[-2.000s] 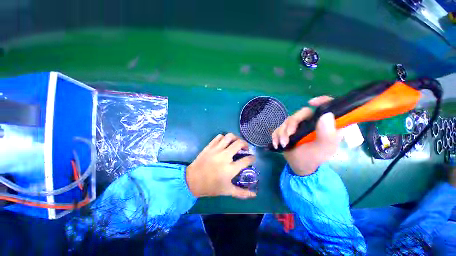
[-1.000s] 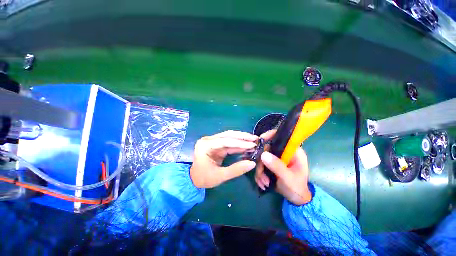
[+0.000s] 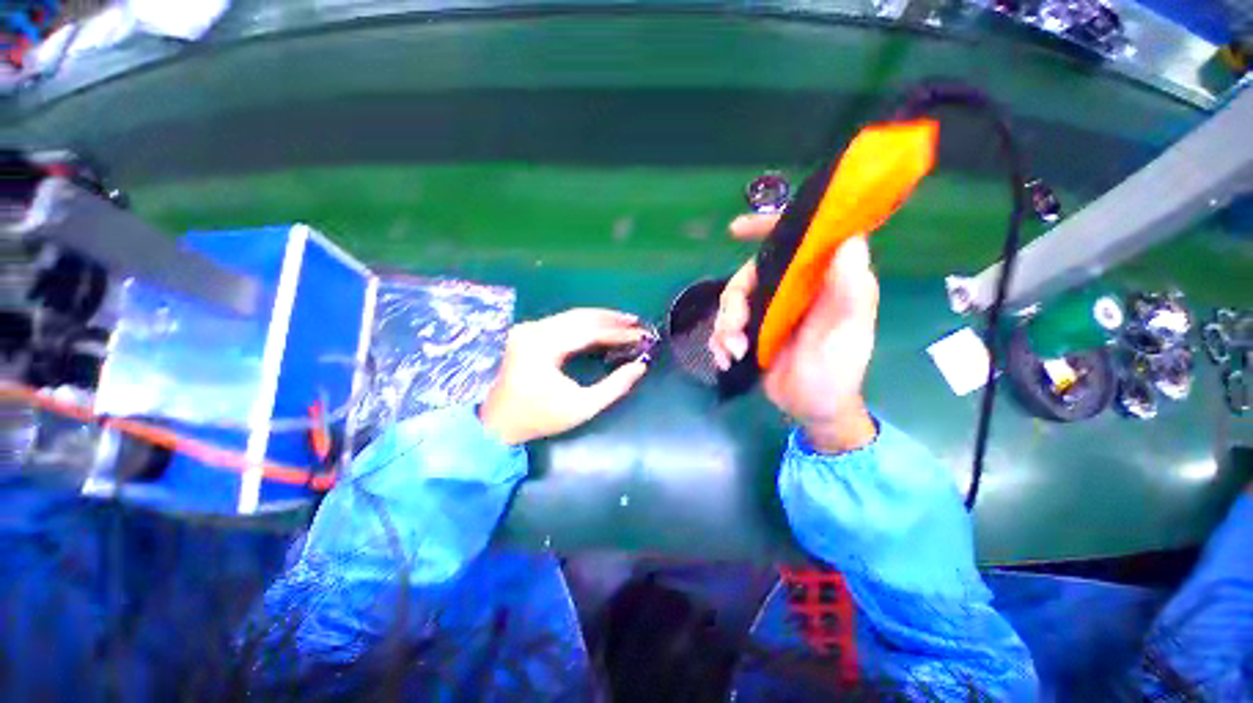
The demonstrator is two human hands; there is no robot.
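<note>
My left hand [image 3: 561, 374] holds a small dark round assembly [image 3: 640, 343] between thumb and fingertips, left of the screw dish. My right hand [image 3: 820, 330] grips the orange and black electric screwdriver [image 3: 849, 227], its tip end pointing down and left, its black cord looping over to the right. The driver's tip is apart from the assembly. The round screw dish [image 3: 694, 330] with a mesh-like floor is partly hidden behind my right fingers. Whether a screw sits on the bit cannot be told.
Another round assembly [image 3: 767, 192] lies on the green belt, one more [image 3: 1043, 201] farther right. A blue box fixture [image 3: 323, 371] and clear bag [image 3: 437, 337] are at left. A white slip [image 3: 959, 361], dark reel [image 3: 1065, 385], metal post [image 3: 1120, 186] and a person's blue sleeve [image 3: 1209, 604] are at right.
The screwdriver and my right hand have moved up, away from the assembly. My left hand keeps the assembly, now clear of my right hand. The view has shifted.
</note>
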